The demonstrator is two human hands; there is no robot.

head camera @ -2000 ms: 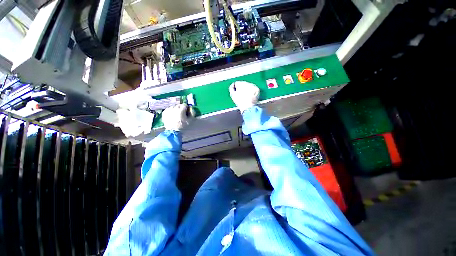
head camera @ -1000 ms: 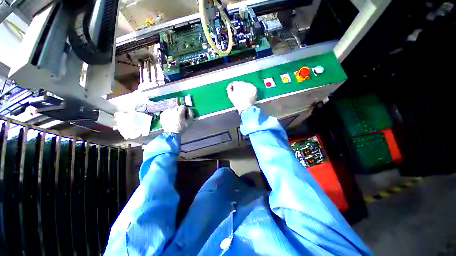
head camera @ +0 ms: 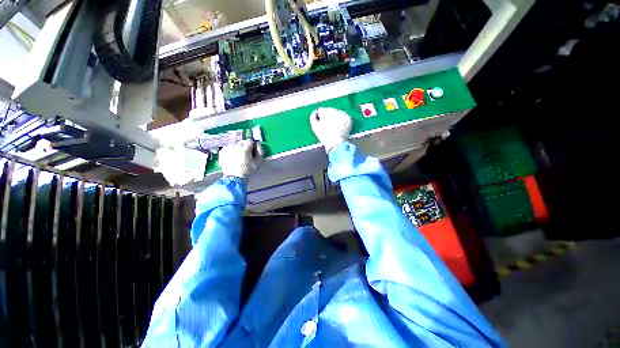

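Observation:
My left hand (head camera: 240, 158), in a whitish glove, rests at the front edge of the green control panel (head camera: 289, 129), against the white paste tube (head camera: 221, 139). Its fingers are curled; whether it grips anything is unclear. My right hand (head camera: 331, 126), also gloved, rests curled on the panel, left of the push buttons (head camera: 368, 109); its fingertips are hidden. A crumpled white cloth (head camera: 181, 165) lies at the panel's left end. The populated board (head camera: 255, 61) sits in the machine behind the panel, with a looped yellowish hose (head camera: 277, 34) in front of it.
The orange-red emergency knob (head camera: 415, 98) is right of the buttons. A slotted black rack (head camera: 88, 251) stands at left. A red bin (head camera: 445, 248) with a small populated board (head camera: 419, 205) is at lower right. Green boards (head camera: 500, 160) lie further right, above yellow-black floor tape (head camera: 534, 258).
The view has shifted slightly. The hose loop has swung a little left over the board. Both hands stay in the same places on the panel.

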